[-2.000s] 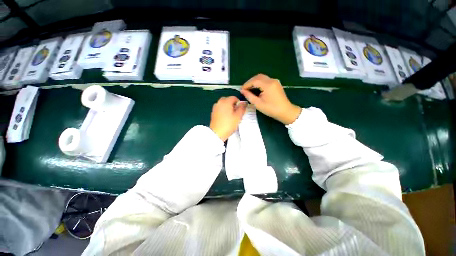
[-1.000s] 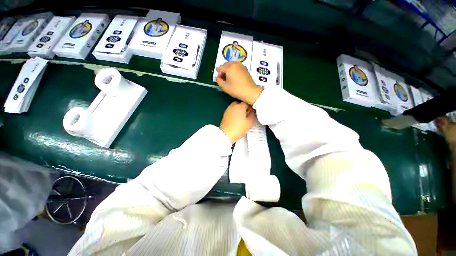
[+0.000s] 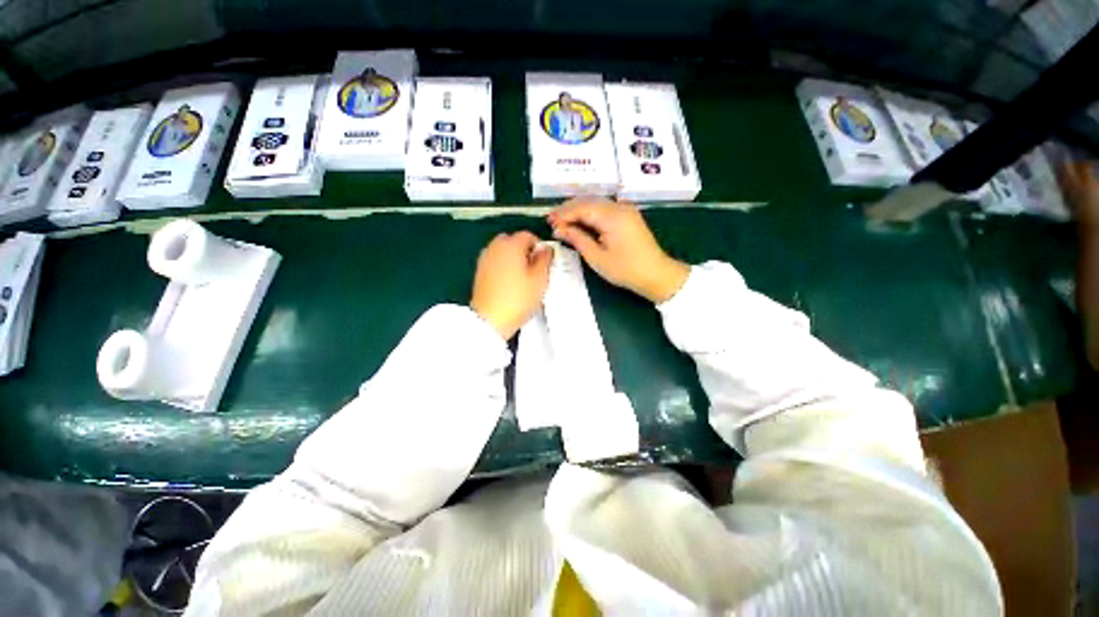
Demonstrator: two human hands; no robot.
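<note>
A long white sticker strip (image 3: 576,344) lies upright in front of my body, its lower end at the surface's near edge. My left hand (image 3: 512,282) grips the strip's upper end between thumb and fingers. My right hand (image 3: 617,247) is just to the right at the strip's top, thumb and fingers bent close together; whether a sticker is between its fingertips cannot be told. A logo-face carton (image 3: 571,135) and a text-face carton (image 3: 652,140) stand side by side beyond my hands.
More white cartons (image 3: 368,111) stand in a row at left and right. Two white rolls (image 3: 181,248) sit on a white tray (image 3: 223,331) at left. A carton stack (image 3: 15,301) is at far left. A dark bar (image 3: 1006,142) crosses upper right, with another person's arm (image 3: 1081,241) beyond. Brown cardboard (image 3: 1006,500) is lower right.
My right hand has come back from the logo-face carton to the strip's top. My left hand stays at the strip. The view has turned, and the cartons on the belt appear shifted.
</note>
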